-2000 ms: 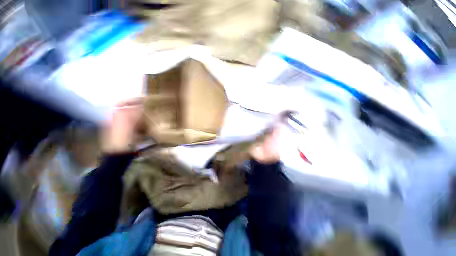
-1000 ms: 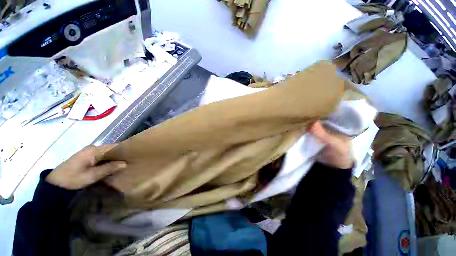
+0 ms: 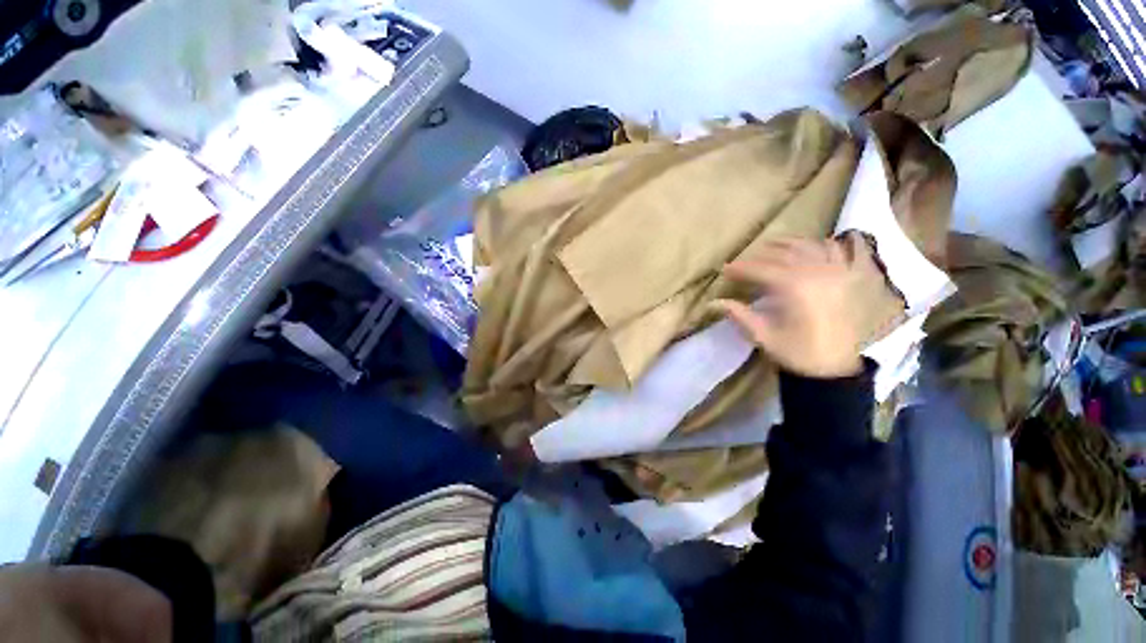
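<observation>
My right hand (image 3: 817, 302) lies palm down, fingers spread, on a loose pile of khaki garment panels (image 3: 679, 220) right of the table. White-faced interfaced pieces (image 3: 654, 396) show under and beside the hand. My left hand (image 3: 82, 605) is at the bottom left corner, blurred and cut off by the edge; its fingers and whatever it may hold are hidden. Another khaki piece (image 3: 245, 502) lies low at the left, near my lap.
The white machine table (image 3: 76, 345) with its grey scale edge is at left, bearing red-handled pliers (image 3: 176, 244) and white labels (image 3: 145, 195). A marked clear bag (image 3: 434, 270) and a black rounded object (image 3: 572, 136) are beside the pile. A grey-blue panel (image 3: 949, 528) stands at right.
The khaki cloth stretched between my hands now lies on the pile. My left hand has let go of it and moved down to the left corner. My right hand has opened.
</observation>
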